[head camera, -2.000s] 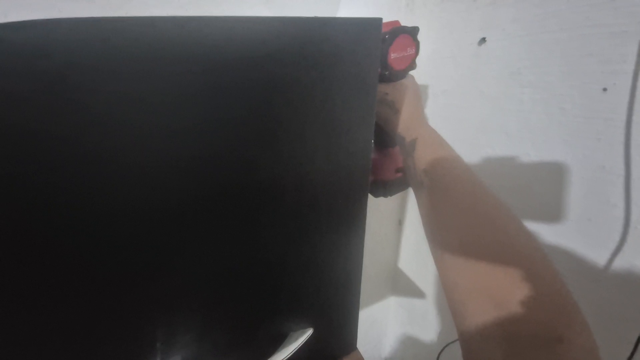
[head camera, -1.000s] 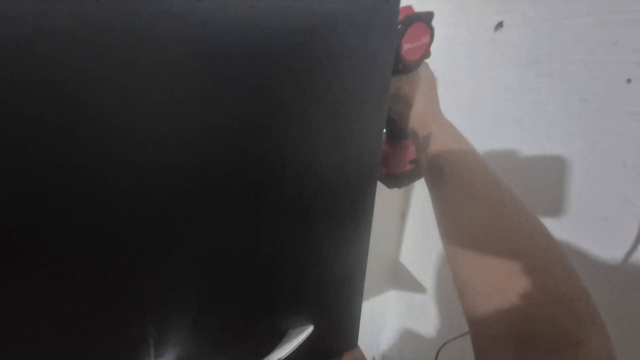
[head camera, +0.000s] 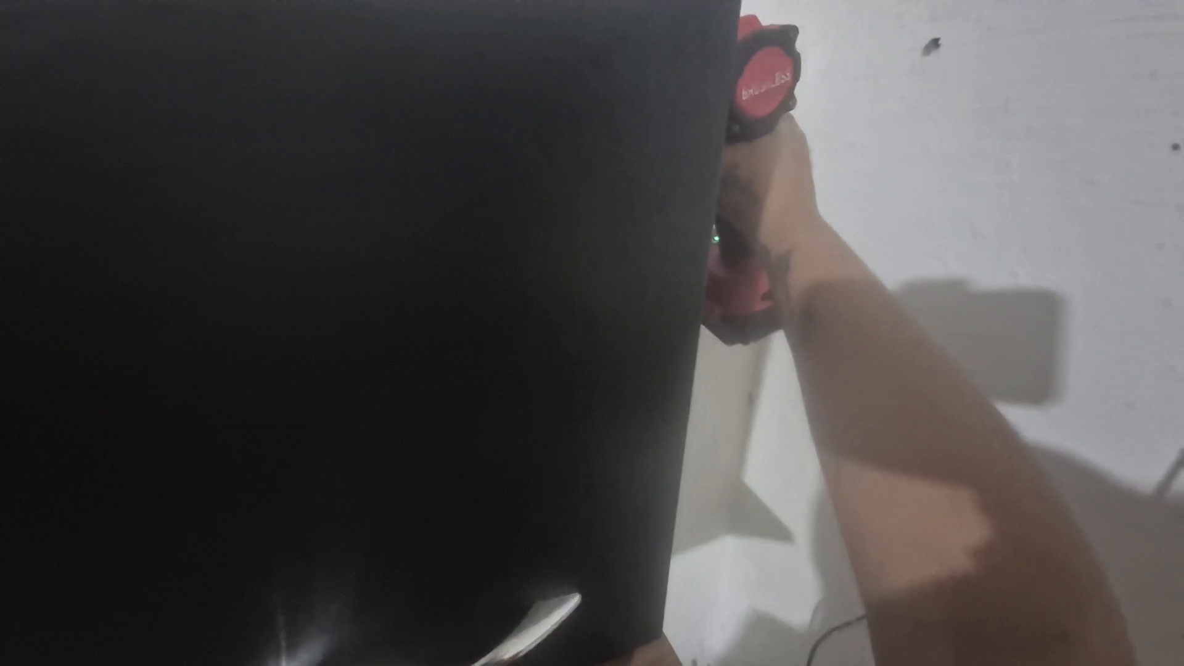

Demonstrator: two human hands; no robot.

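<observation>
My right hand [head camera: 772, 180] is closed around the grip of a red and black cordless power tool [head camera: 766, 81], probably a drill or driver, at the right edge of a large black panel [head camera: 370, 277]. The tool's round rear end shows above the hand and its red and black base below it; its front is hidden behind the panel. A small part of my left hand [head camera: 647, 653] shows at the panel's lower right corner, and its fingers are out of sight. Near the panel's bottom lies a curved, shiny silvery piece [head camera: 536, 629], only partly in view.
A white wall [head camera: 1017, 166] with small marks stands behind my right arm and carries shadows of the arm and tool. A thin dark cable [head camera: 832, 626] curves beside the forearm at the bottom. Another dark cable [head camera: 1170, 474] shows at the right edge.
The view has shifted slightly, so the panel's edge and the tool appear a little farther right. My right hand keeps its hold on the tool.
</observation>
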